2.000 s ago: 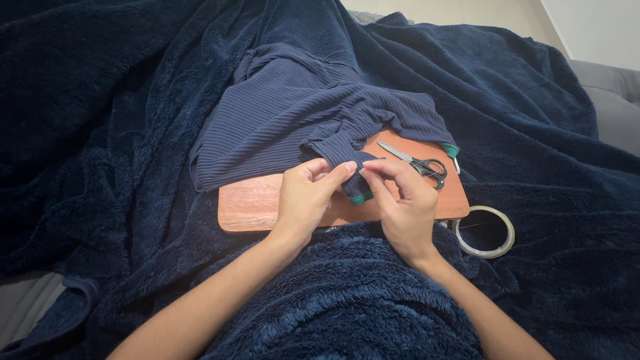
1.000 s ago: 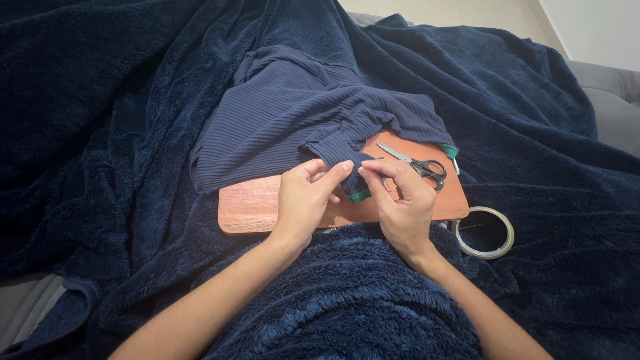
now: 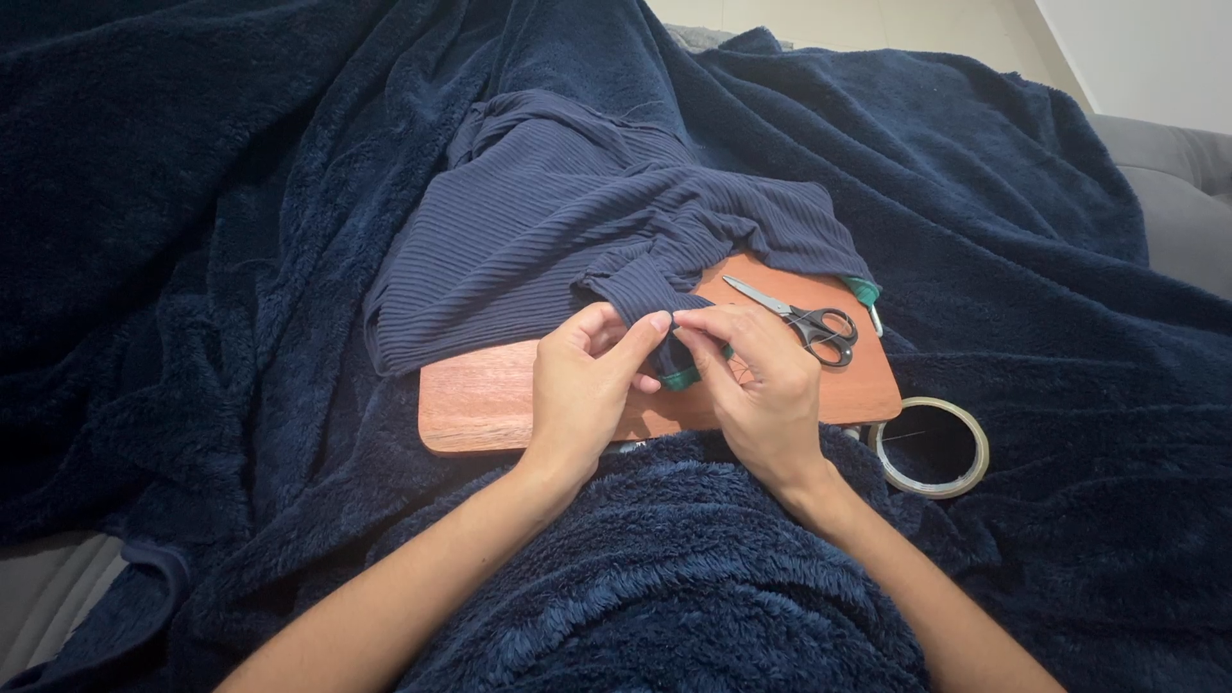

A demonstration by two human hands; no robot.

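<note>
A ribbed navy garment lies bunched over a reddish wooden board. Between thumb and fingers, my left hand grips a narrow end of that garment near the board's middle. The fingertips of my right hand are pinched at the same edge, close to my left thumb; whether a needle is between them is too small to tell. Green fabric shows below the held part, and another green piece shows at the garment's right end. Black-handled scissors rest on the board, right of my hands, blades pointing up-left.
A roll of clear tape lies by the board's lower right corner, on a dark blue plush blanket. The blanket spreads under and around the board. Grey upholstery shows at the right edge, with pale floor at the top.
</note>
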